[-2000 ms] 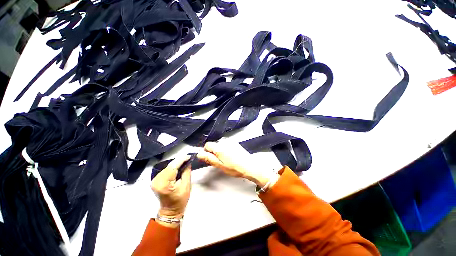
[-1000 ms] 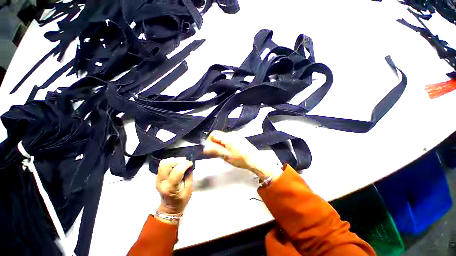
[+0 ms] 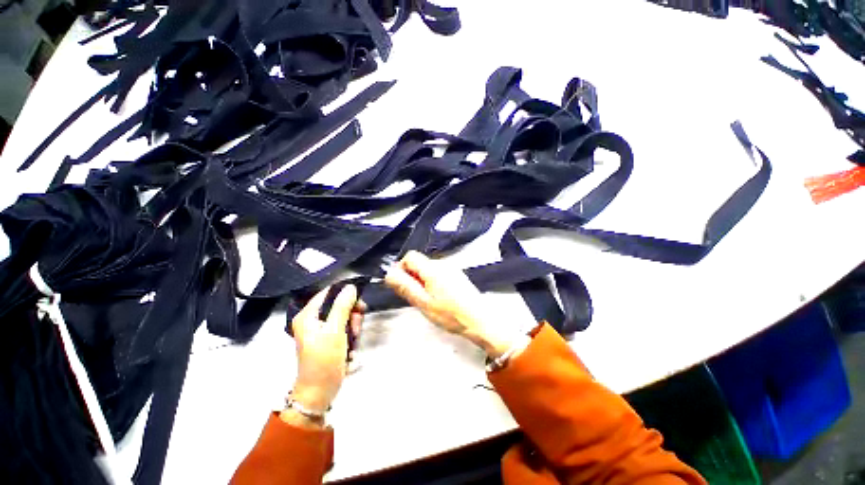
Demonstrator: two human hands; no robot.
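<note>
Long navy fabric strips point(image 3: 512, 175) lie in loops across the white table. My left hand point(image 3: 324, 341) is closed on a dark strip, whose end shows between its fingers. My right hand point(image 3: 432, 298) is just to the right, with thumb and fingertips together beside the same strip. A small pale, metallic-looking glint shows at its fingertips, too small to name; whether it holds a tool I cannot tell. The strip runs from my left hand behind my right fingers and shows again to the right, ending in a loop.
A dark tangle of strips point(image 3: 209, 76) covers the far left. A bundle point(image 3: 47, 369) tied with white cord point(image 3: 81, 374) hangs at the left edge. An orange-red item point(image 3: 835, 184) lies far right near more strips. A blue bin point(image 3: 792, 379) and green crate point(image 3: 697, 426) stand below the edge.
My left hand has turned and its fingers have reopened somewhat around the strip. My right hand has stayed close to it, with small shifts. The camera view has moved slightly.
</note>
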